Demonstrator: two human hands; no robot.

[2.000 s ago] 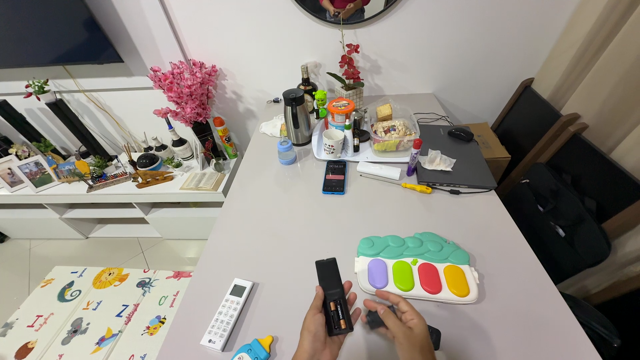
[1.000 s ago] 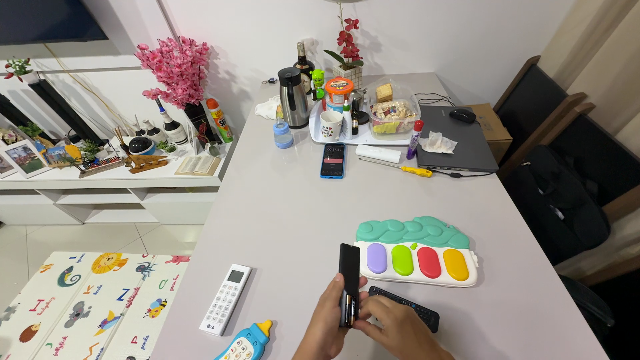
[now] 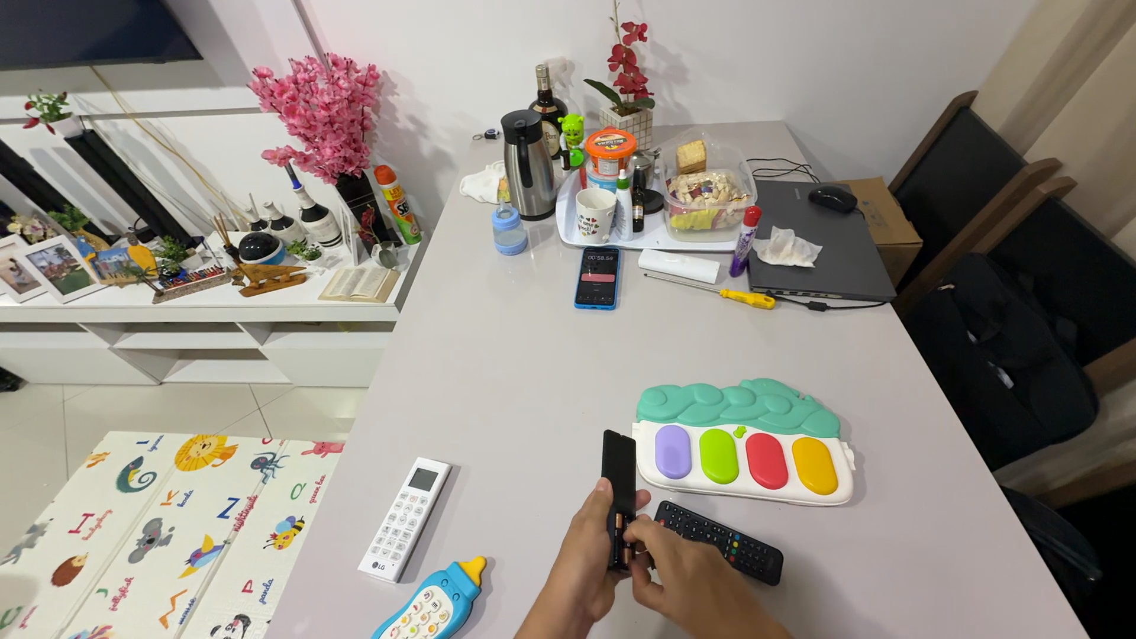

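Note:
My left hand (image 3: 583,555) holds a slim black remote control (image 3: 619,470) upright near the table's front edge, its battery compartment facing me. Copper-and-black batteries (image 3: 625,532) show in that compartment. The fingertips of my right hand (image 3: 670,564) touch the batteries at its right side; whether they pinch anything is hidden. Just right of the held remote, a second black remote control (image 3: 723,541) lies on the table, partly behind my right hand. Behind it rests a toy piano (image 3: 745,453) with coloured keys. A white remote control (image 3: 406,519) and a blue toy phone (image 3: 435,603) lie to the left.
Farther back on the table (image 3: 497,355) are a smartphone (image 3: 597,278), a yellow-handled screwdriver (image 3: 747,298), a closed laptop (image 3: 825,248), a steel thermos (image 3: 528,164), a baby bottle (image 3: 509,231) and a white tray (image 3: 572,238) holding a mug and containers. Chairs (image 3: 976,195) stand along the right side.
Two seconds ago my right hand held a small dark piece apart from the remote; now its fingers are at the batteries. The held remote has turned narrower to the view.

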